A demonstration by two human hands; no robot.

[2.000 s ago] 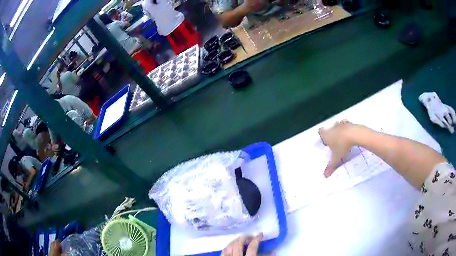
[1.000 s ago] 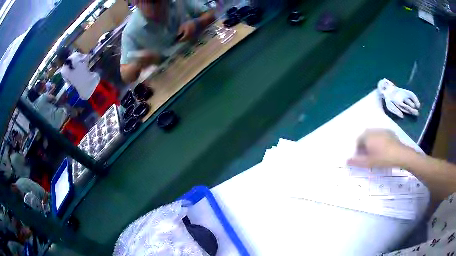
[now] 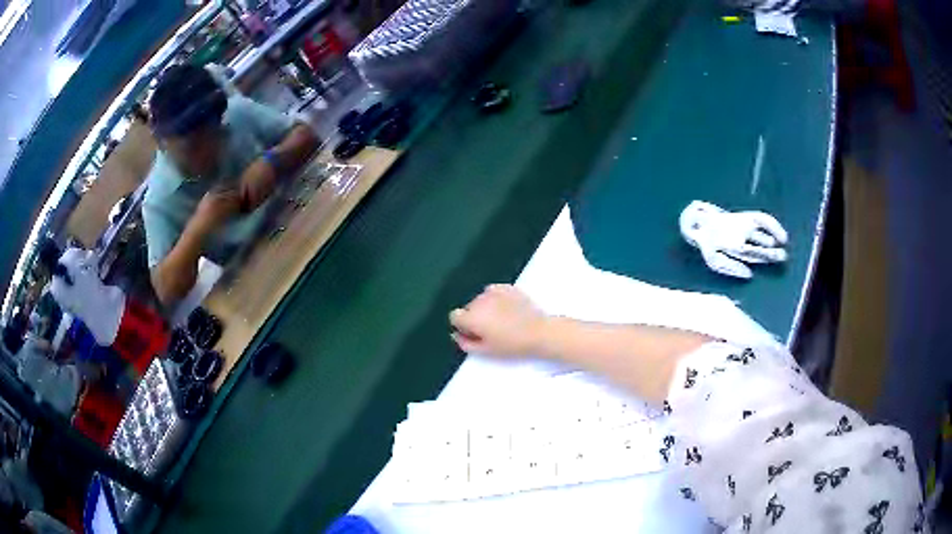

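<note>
My right hand [image 3: 499, 322] reaches in from the right with fingers curled, over the far edge of the white sheeting [image 3: 616, 297] on the bench. Whether it pinches anything is hidden. Label sheets with grid lines and small dots [image 3: 512, 451] lie on the white sheeting, below my right forearm. A blue tray edge [image 3: 353, 525] shows at the bottom. My left hand is out of the picture.
A white glove [image 3: 731, 240] lies on the green bench. Beyond the dark green belt [image 3: 355, 313], a person works at a tan board. Black round parts [image 3: 198, 360] sit beside blister trays [image 3: 146, 422]. One black part [image 3: 272, 363] sits on the belt.
The view has swung right. The bubble bag with the black housing and my left hand have left the picture. My right hand has moved off the label sheets to the sheeting's far edge.
</note>
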